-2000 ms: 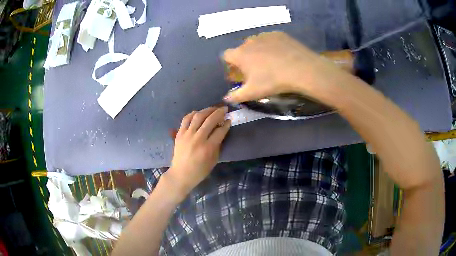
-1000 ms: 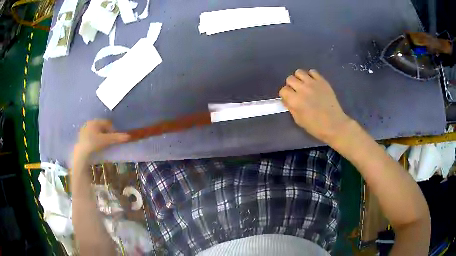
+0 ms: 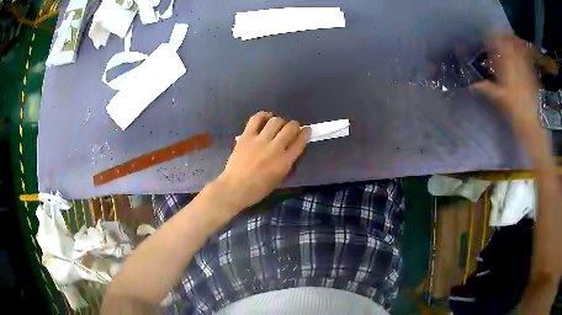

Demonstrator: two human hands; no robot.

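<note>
My left hand (image 3: 266,151) lies on a folded white fabric strip (image 3: 329,130) near the table's front edge. The strip's right end shows past my fingers; most of its left part is hidden under the hand. The red-brown template (image 3: 153,159) lies alone on the table, left of my left hand. My right hand (image 3: 508,74) is blurred at the far right, close to the dark iron (image 3: 484,64), which is partly hidden; whether the hand touches it cannot be told.
Pressed white strips (image 3: 289,22) lie at the table's far side. White unfolded pieces (image 3: 146,89) and looped ties (image 3: 120,72) lie at left, with white bundles (image 3: 114,19) beyond. Crumpled white fabric (image 3: 77,246) hangs below the padded table (image 3: 382,154).
The template has come out of the fabric and been let go at left. My left hand has moved right onto the strip. My right hand has left the strip and moved right towards the iron.
</note>
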